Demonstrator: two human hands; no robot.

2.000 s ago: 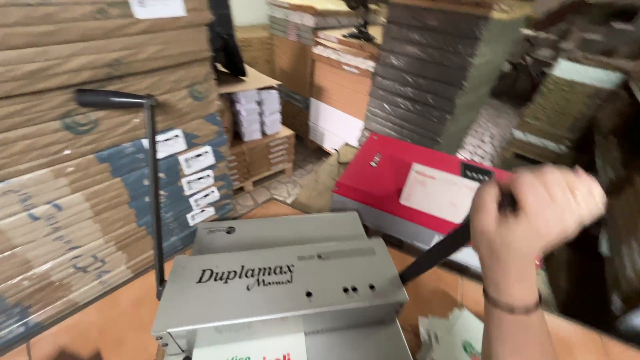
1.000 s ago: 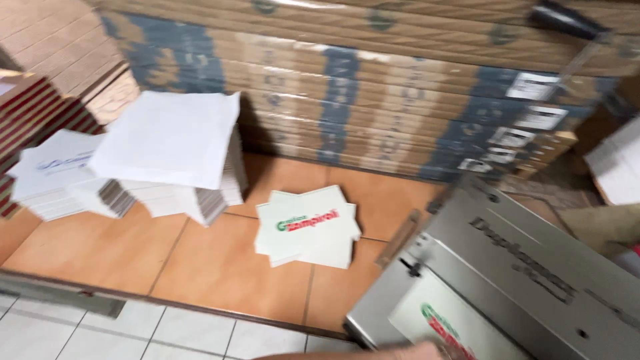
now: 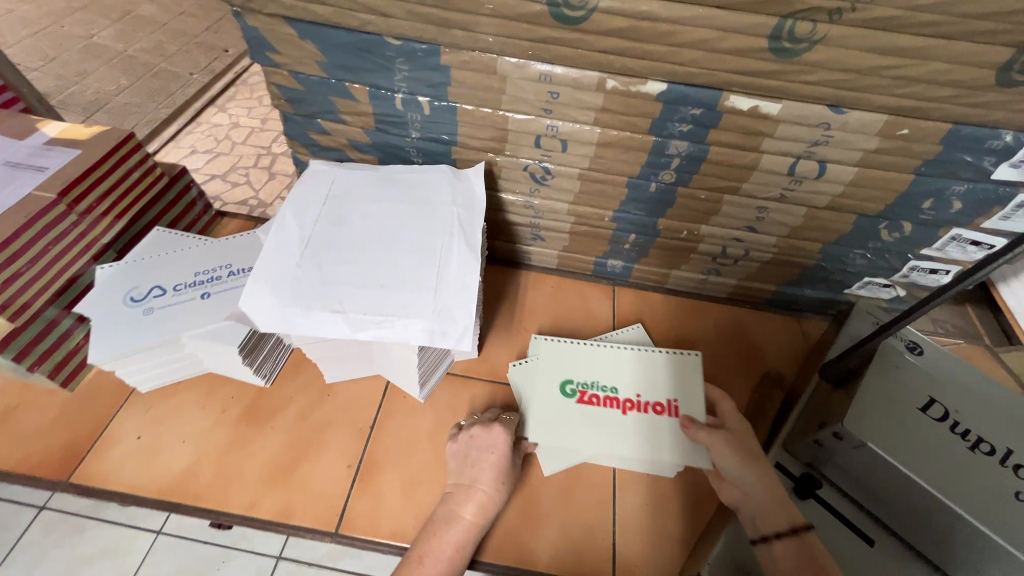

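A small fanned stack of printed sheets (image 3: 616, 408), punched with holes along the top edge and bearing a green and red logo, lies on the orange tiled counter (image 3: 240, 448). My right hand (image 3: 724, 444) grips the right edge of the top sheets, thumb on the face and fingers behind. At the lower left corner of the stack is my left hand (image 3: 484, 456), fingers curled, its fingertips at the sheet edges; whether it pinches any is unclear. Right of my right hand stands the grey metal Duplamax manual punching machine (image 3: 928, 424), its lever (image 3: 920, 312) slanting up.
Left of the small stack are a tall paper stack under a blank white sheet (image 3: 368, 256) and a fanned stack of punched sheets (image 3: 176, 312). A red-striped stack (image 3: 88, 240) stands far left. Wrapped packages (image 3: 560, 160) form a wall behind. The counter's front edge drops to white floor tiles.
The view has swung left from the machine. My right hand was on a black lever two seconds ago; now it holds sheets at the small stack, and my left hand has come into view.
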